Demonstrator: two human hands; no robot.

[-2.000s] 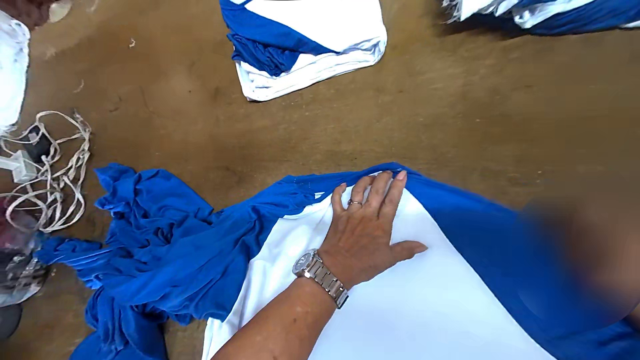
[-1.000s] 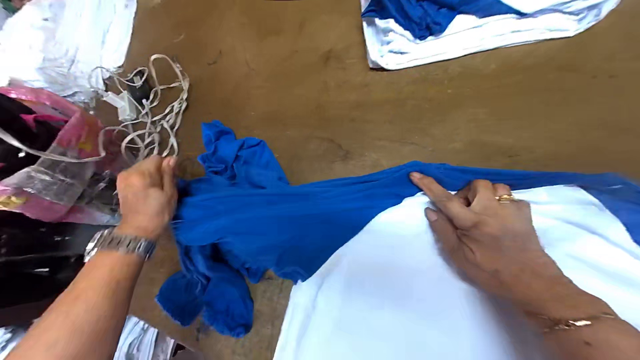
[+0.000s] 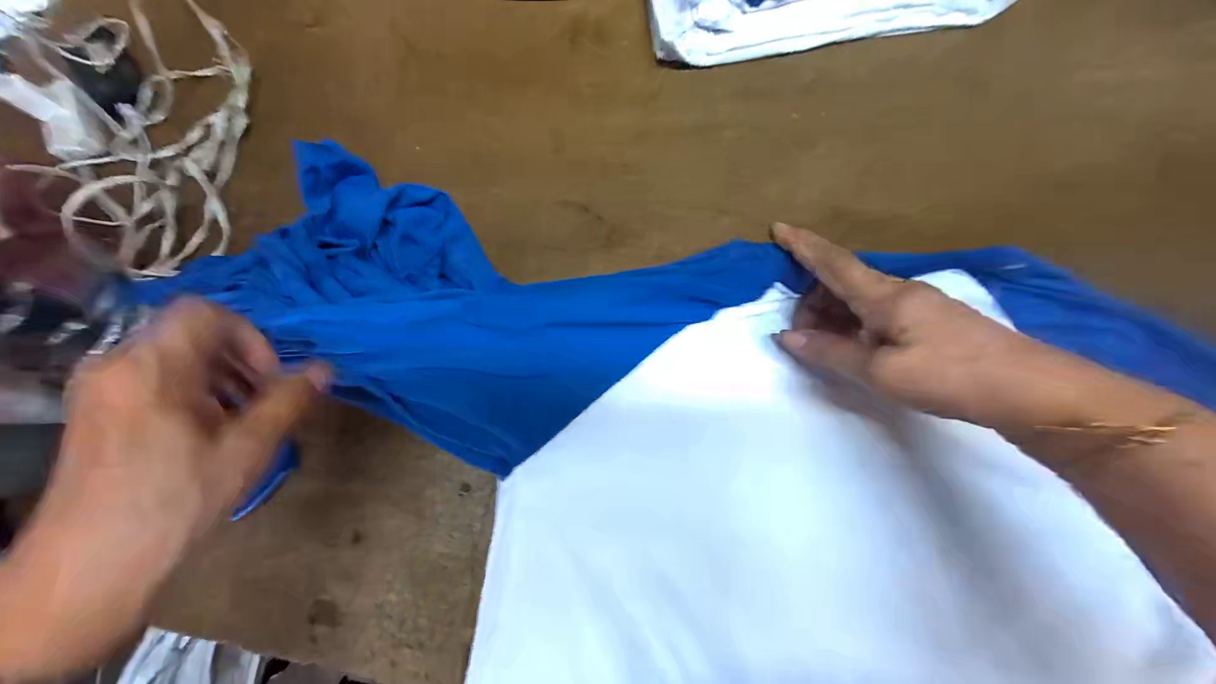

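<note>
A white garment with blue raglan sleeves (image 3: pixel 741 513) lies across the table, its white body toward me. The left sleeve (image 3: pixel 456 332) stretches leftward and ends in a crumpled blue bunch. My left hand (image 3: pixel 180 408), blurred, is at the lower edge of this sleeve, fingers curled; whether it grips the cloth is unclear. My right hand (image 3: pixel 874 323) rests on the shoulder and neckline area, index finger extended along the blue upper edge, thumb on the white cloth.
A tangled white cord (image 3: pixel 180 161) with a plug lies on the brown table (image 3: pixel 532 123) at upper left. Blurred bags are at the left edge. A folded white garment (image 3: pixel 826 28) lies at the top. White material (image 3: pixel 190 657) shows at lower left.
Two seconds ago one hand lay flat on the white body; a second ago my left hand held the blue sleeve near the cord. It has since come lower, toward me. The sleeve is straighter than at first.
</note>
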